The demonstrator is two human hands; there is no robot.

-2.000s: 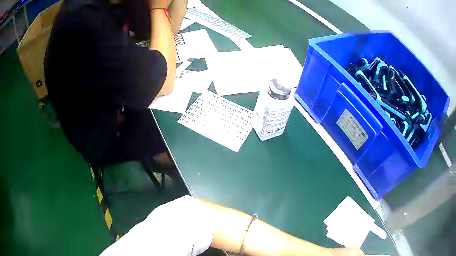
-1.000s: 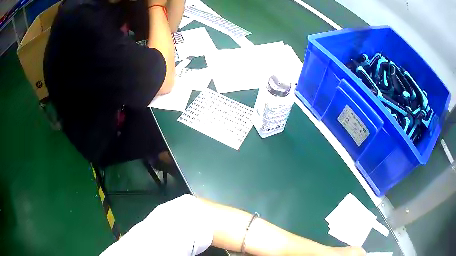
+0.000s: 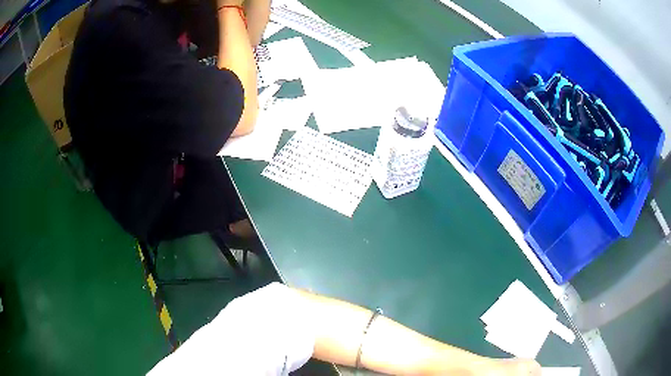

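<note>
My left hand (image 3: 516,366) is at the bottom edge, at the end of a bare forearm with a bracelet. It is mostly cut off, and its fingers cannot be made out. A white sheet (image 3: 561,371) shows just right of it, also cut off; whether the hand holds it cannot be told. A loose pile of small white paper pieces (image 3: 519,319) lies above the hand on the green bench, with a narrow paper strip (image 3: 563,332) at its right side. My right hand is out of the picture.
A blue bin (image 3: 482,139) of black and light-blue parts (image 3: 581,121) stands beyond the white rail. A bottle (image 3: 402,156) stands upright beside a printed label sheet (image 3: 320,170). A person in black (image 3: 154,117) sits at upper left, arm over more sheets. A brown carton (image 3: 48,88) is behind.
The bench, bottle and bin sit slightly higher in the picture. More of the white sheet beside my left hand shows at the bottom edge. The hand has barely moved.
</note>
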